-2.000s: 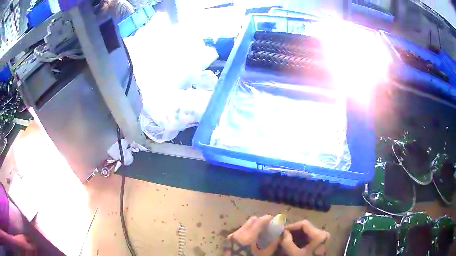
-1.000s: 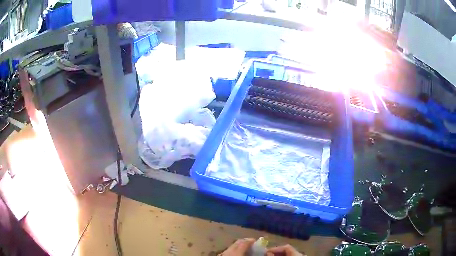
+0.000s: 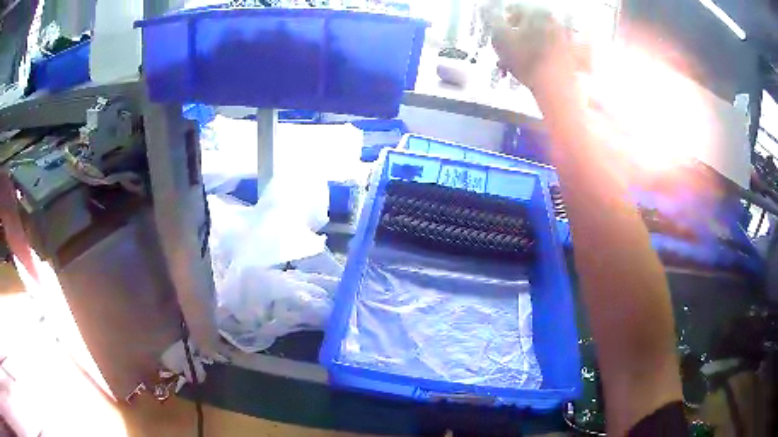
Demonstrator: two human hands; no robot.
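Note:
My right arm reaches up from the lower right corner, with a dark sleeve edge at the bottom. My right hand (image 3: 531, 43) is at the top, at a shelf, blurred and washed out by glare. I cannot tell if it holds anything. My left hand is out of the picture. The blue tray (image 3: 557, 341) lies below and left of the forearm. Black ribbed rows (image 3: 456, 224) lie at its far end, with clear plastic lining (image 3: 435, 320) in front. The squeeze bottle cannot be made out.
A blue bin (image 3: 281, 64) sits on the shelf (image 3: 478, 101) at the top. A grey post (image 3: 175, 230) and metal box (image 3: 119, 290) stand left, with crumpled plastic bags (image 3: 277, 286) between post and tray. Green housings (image 3: 589, 414) show partly at the lower right, behind the arm. Bright lamp glare covers the upper right.
The view has tilted up, showing more of the shelf and blue bin. My right hand has left the bench edge and risen to the shelf. My left hand and the squeeze bottle have dropped from view.

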